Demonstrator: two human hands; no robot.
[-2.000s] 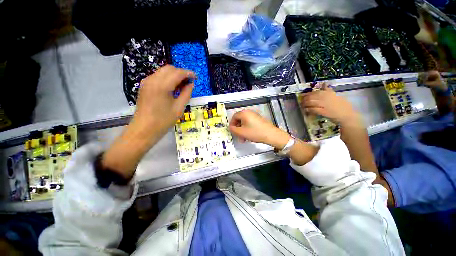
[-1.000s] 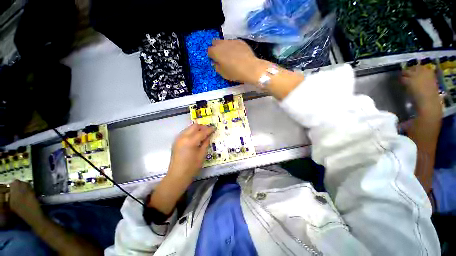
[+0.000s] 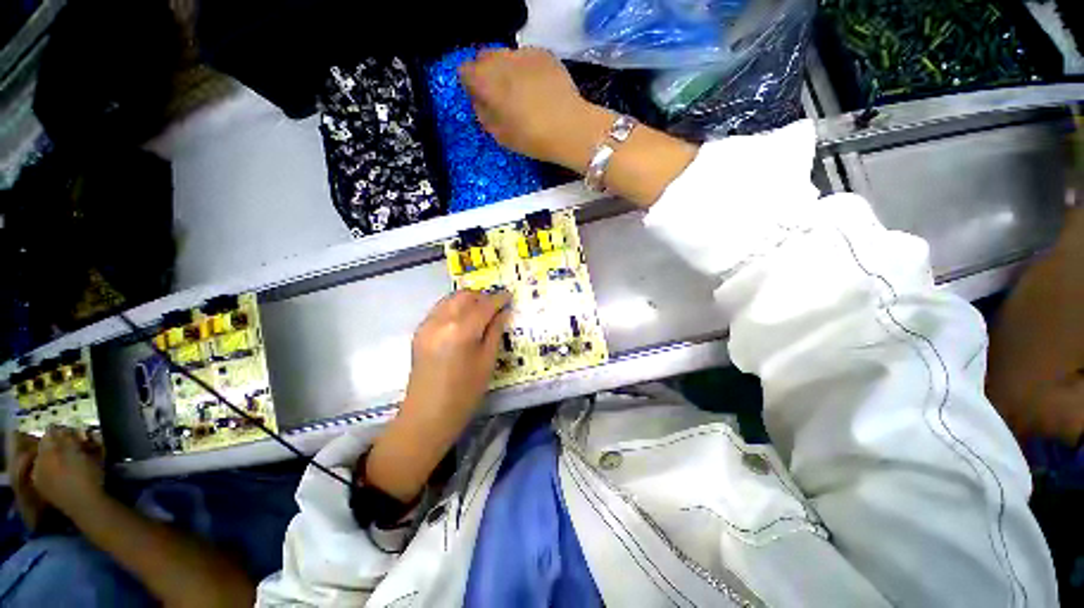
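Note:
A pale yellow circuit board panel (image 3: 553, 311) lies in the conveyor track in front of me, with yellow and black parts along its far edge. My left hand (image 3: 454, 342) is over the board's left half, its fingertips together on the board. Whether it pinches a small part cannot be told. My right hand (image 3: 523, 105) is over the far end of the bin of blue components (image 3: 481, 166), its fingers bent down and partly hidden. Whether it holds a component cannot be told.
A bin of black-and-silver components (image 3: 378, 154) is left of the blue one. Clear and blue plastic bags (image 3: 761, 71) and a green components tray (image 3: 927, 48) are at the right. More boards (image 3: 226, 378) lie left in the metal rails (image 3: 345, 252). A neighbour's hands (image 3: 60, 469) are at far left.
Since one second ago, my right hand has moved slightly toward the far left of the blue bin. My left hand stays on the board. The neighbour's hand at right has left the board there.

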